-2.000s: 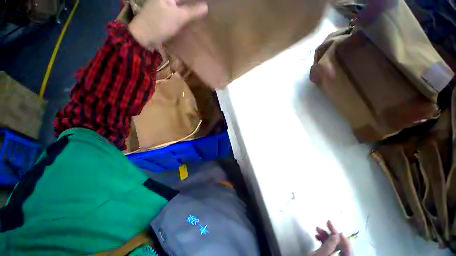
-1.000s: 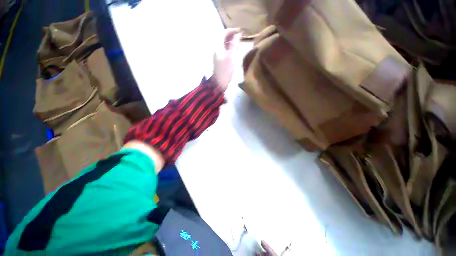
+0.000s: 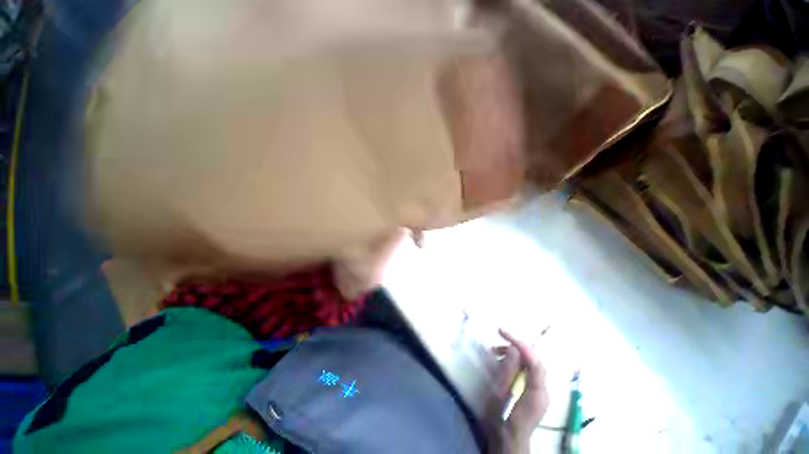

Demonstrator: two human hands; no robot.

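Note:
A large tan bag body point(image 3: 266, 133) is lifted close to the camera and blurred. It covers the upper left and middle of the view. My left hand point(image 3: 364, 266) is at its lower edge, mostly hidden and blurred, and grips the fabric. My right hand point(image 3: 523, 381) is low over the white table point(image 3: 621, 355), its fingers curled around a thin pick with a cream-yellow handle point(image 3: 513, 395), tip pointing up and right. A green-handled tool point(image 3: 575, 403) lies on the table right of my right hand.
Another brown bag point(image 3: 585, 97) with a pale edge stands behind the lifted one. A pile of folded brown bags point(image 3: 710, 195) is on the table's far right. A dark floor with a yellow line point(image 3: 16, 177) is at the left. A blue object point(image 3: 31, 421) is at the lower left.
My left hand was reaching to the bags on the table; it now holds a bag body raised toward the left. My right hand has come further into view with the pick.

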